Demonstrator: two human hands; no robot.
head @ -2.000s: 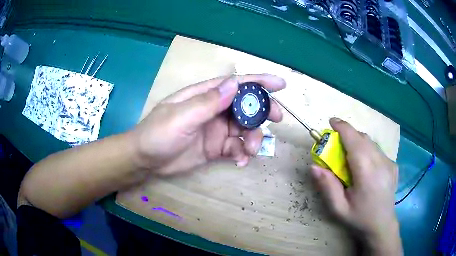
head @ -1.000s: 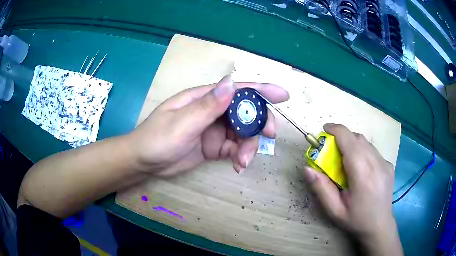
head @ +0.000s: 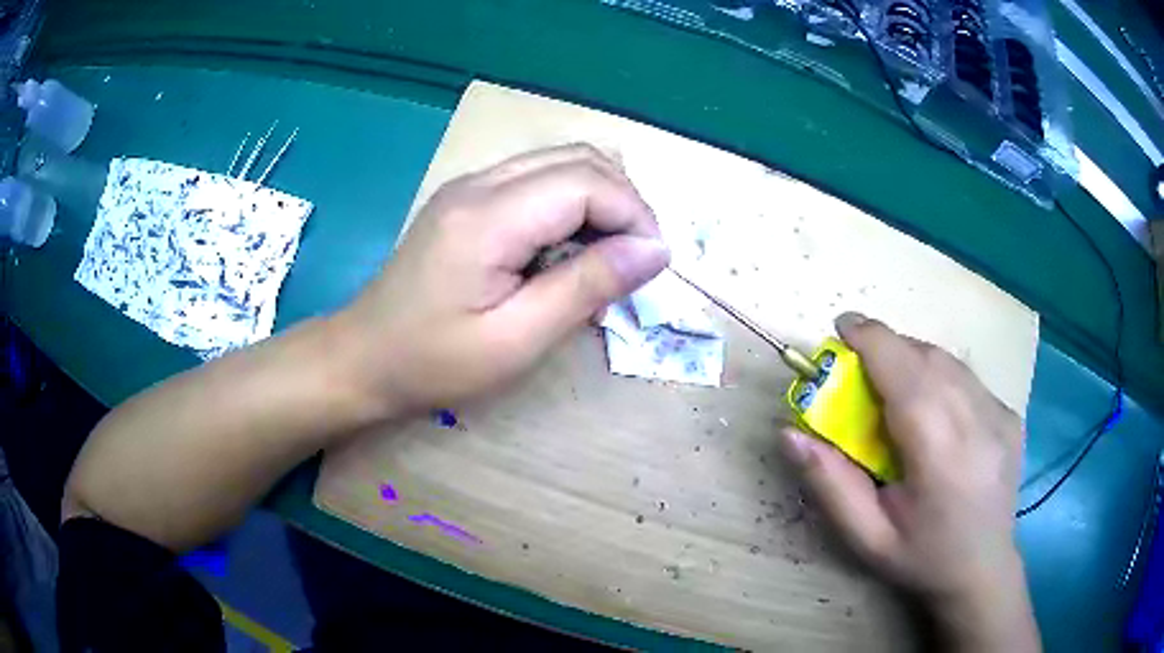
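My left hand (head: 511, 281) is closed, palm turned down, with thumb and index fingertip together at the far end of the tool's thin metal rod (head: 728, 309). The rod's tip is hidden at the fingertips. A dark sliver of the round black part (head: 557, 255) shows between thumb and curled fingers; the rest of it is hidden. My right hand (head: 925, 466) is shut on the yellow tool (head: 846, 411), its brass-coloured collar towards my left hand. A small white wipe with grey smudges (head: 664, 351) lies on the tan board beside my left hand.
Dark crumbs are scattered on the tan board (head: 536, 478). A spotted white cloth (head: 192, 255) lies left, with thin pale sticks (head: 262, 156) at its upper edge. Squeeze bottles (head: 58, 117) stand far left. Clear trays (head: 970, 96) with black parts are behind right; a dark cord (head: 1118, 344) runs right.
My left hand has turned over and closed, hiding the disc's face; its thumb and index fingertip have come together at the rod's end. More of the wipe shows. My right hand has hardly moved.
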